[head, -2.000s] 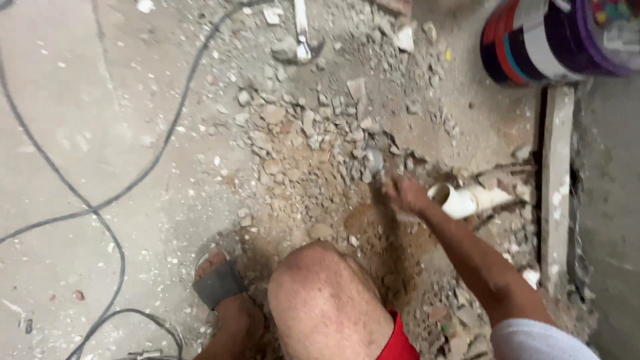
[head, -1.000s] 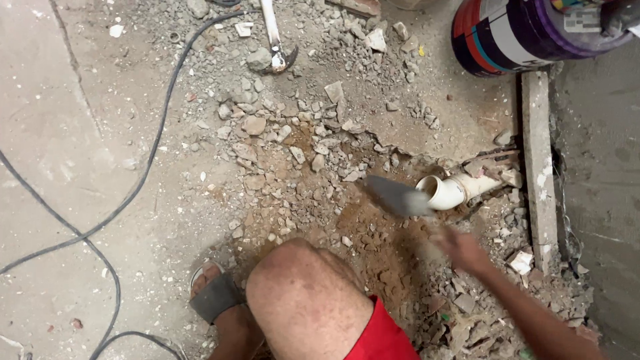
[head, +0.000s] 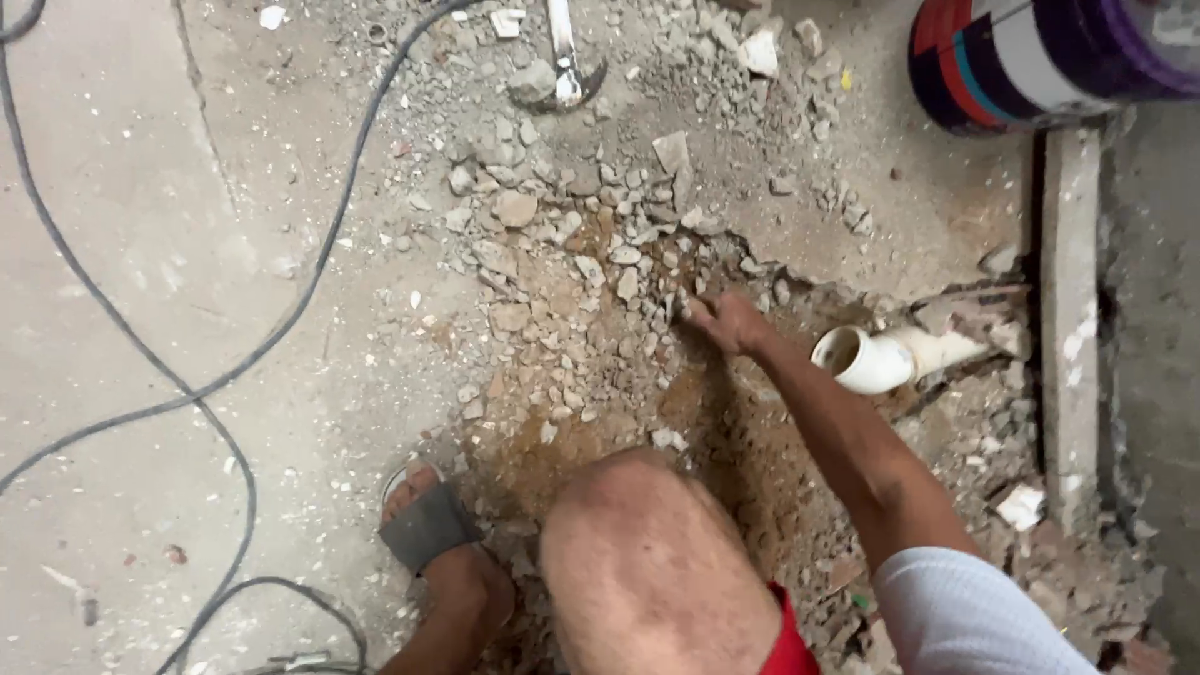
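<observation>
My right hand (head: 727,319) reaches into the broken ground among rubble and brown soil, its fingers closed round what seems to be the trowel's handle; the trowel's blade cannot be made out against the stones. Just right of my forearm, an off-white plastic pipe elbow (head: 872,361) lies in the dug-up channel, its open mouth facing left. Loose concrete chunks (head: 562,281) are spread to the left of the hand. My left hand is out of view.
A claw hammer (head: 567,80) lies at the top beside a stone. A purple bucket (head: 1031,61) stands upper right, above a concrete strip (head: 1072,328) along the wall. A grey cable (head: 328,244) crosses the floor at left. My sandalled foot (head: 431,525) and bent knee (head: 656,562) are below.
One second ago my right hand was lower and to the right, near the pipe, with the trowel's blade showing; it has moved up and left onto the rubble.
</observation>
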